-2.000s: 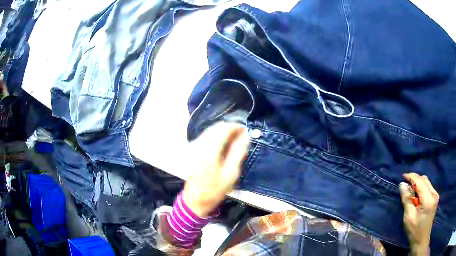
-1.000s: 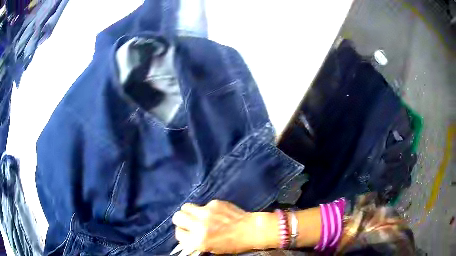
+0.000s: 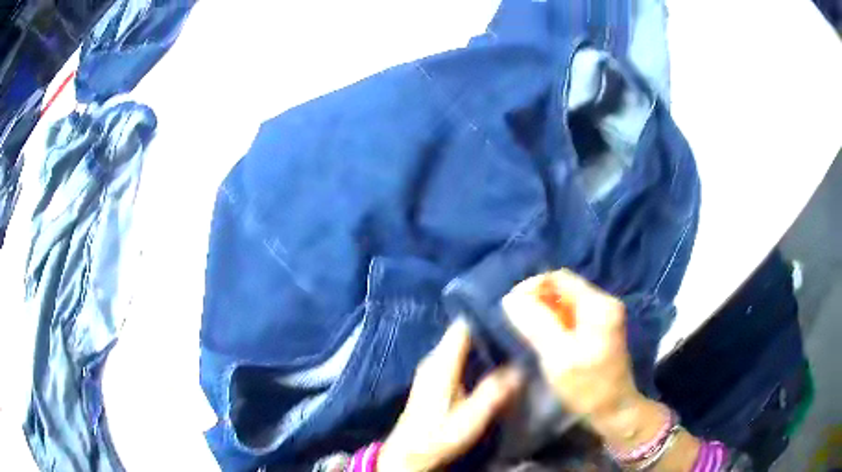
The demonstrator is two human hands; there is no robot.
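Observation:
A dark blue denim jacket lies spread in front of me. A large opening with pale grey inside shows at its upper right, and another at its lower left. My left hand holds a bunched, blurred fold of the denim near the bottom middle. My right hand is closed just right of it, touching the same raised fold. The orange handle of the thread snips shows in its fist; the blades are hidden or too blurred to see.
The jacket lies on a white table with a curved-looking edge. A lighter grey-blue garment lies at the left, with more denim at the upper left. A dark pile is below the table's right edge, beside grey floor.
The jacket has shifted and turned, and the view has moved left along the table. My left hand has come into view onto the denim. My right hand has moved right and up.

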